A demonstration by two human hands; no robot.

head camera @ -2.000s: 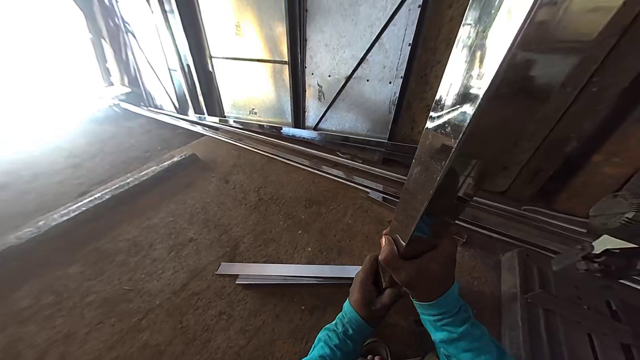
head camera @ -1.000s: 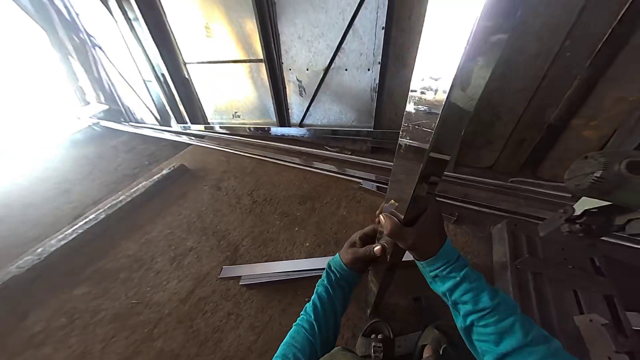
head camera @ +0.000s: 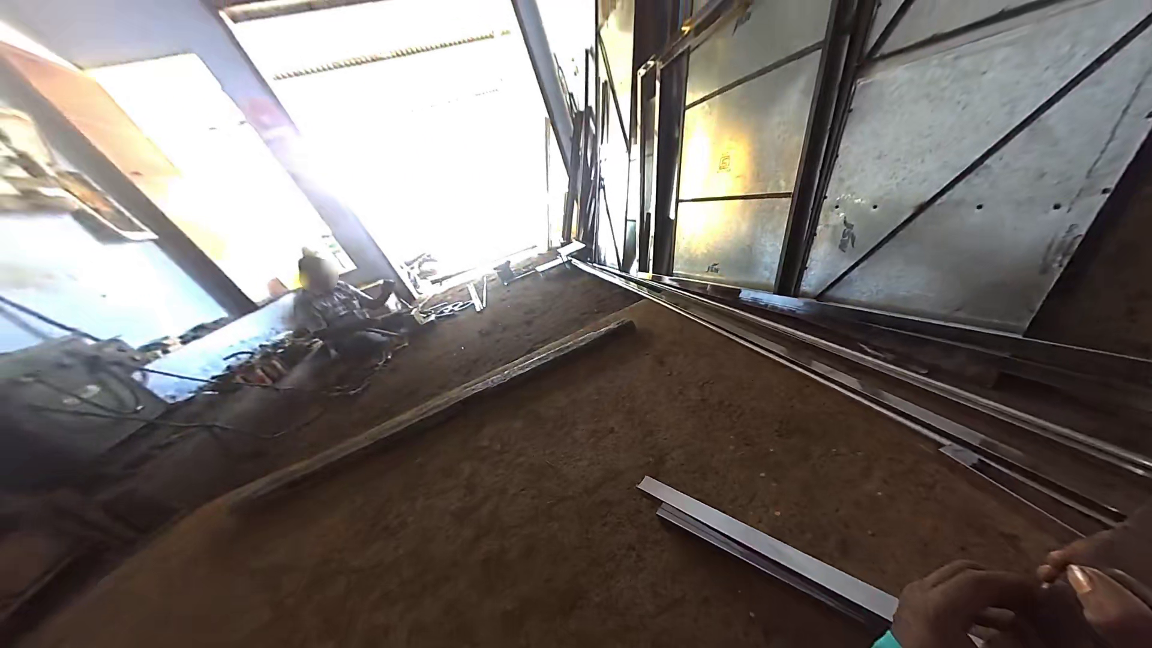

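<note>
At the lower right corner, my left hand point(head camera: 967, 598) has curled fingers, with a teal sleeve edge below it. My right hand point(head camera: 1102, 585) is close beside it, cut off by the frame edge. Whether either hand grips anything cannot be told; the long shiny metal profile seen earlier does not show clearly here. Just left of my left hand, two short metal channel pieces point(head camera: 774, 544) lie side by side on the dirt floor, their near ends passing behind the hand.
Long metal profiles point(head camera: 864, 387) run along the foot of metal-sheet panels point(head camera: 972, 171) at right. A long beam point(head camera: 450, 414) lies across the floor. A person point(head camera: 342, 310) sits low near the bright opening at left, beside cables and scattered metal pieces point(head camera: 450, 306).
The view has swung far to the left. The tall shiny profile that both hands held upright earlier no longer shows clearly, and the hands now appear only at the lower right corner.
</note>
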